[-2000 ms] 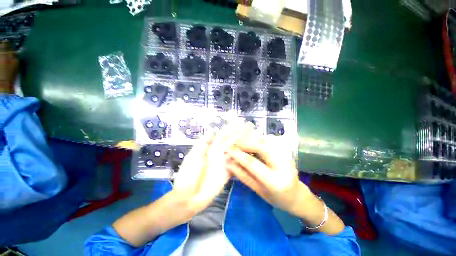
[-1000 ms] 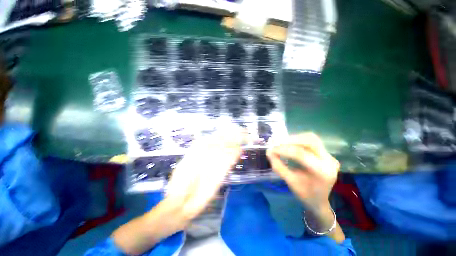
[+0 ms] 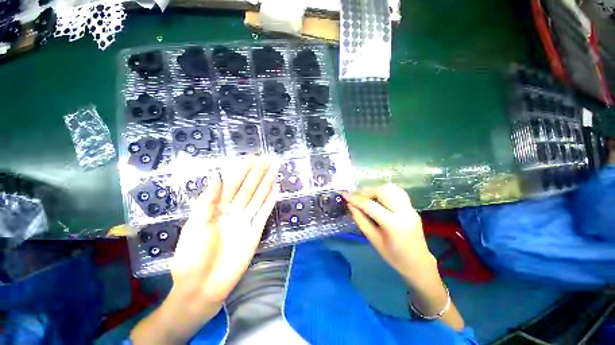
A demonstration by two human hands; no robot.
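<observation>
A clear blister tray (image 3: 236, 120) lies in front of me with an irregular black part in each visible pocket. Small bright ring spots show on many parts, mostly in the nearer rows. My left hand (image 3: 226, 232) is palm up over the tray's near rows, fingers extended, hiding some pockets. Faint tiny specks show on its palm, too small to name. My right hand (image 3: 388, 222) has its thumb and forefinger pinched at the black part (image 3: 330, 203) in the near right corner pocket. A tiny dark reddish piece (image 3: 346, 195) shows at those fingertips.
A crinkled clear bag (image 3: 90, 137) lies left of the tray. A white punched sheet (image 3: 91, 20) is behind left. A dotted strip (image 3: 365, 40) and tan cardboard (image 3: 321, 25) are behind. Filled trays (image 3: 549, 131) stand far right. Blue sleeves (image 3: 546, 222) of another person show at right.
The view has shifted, so the tray appears farther left. My hands, together at first, are apart. The left palm is now turned up; the right fingertips are at the near right corner pocket.
</observation>
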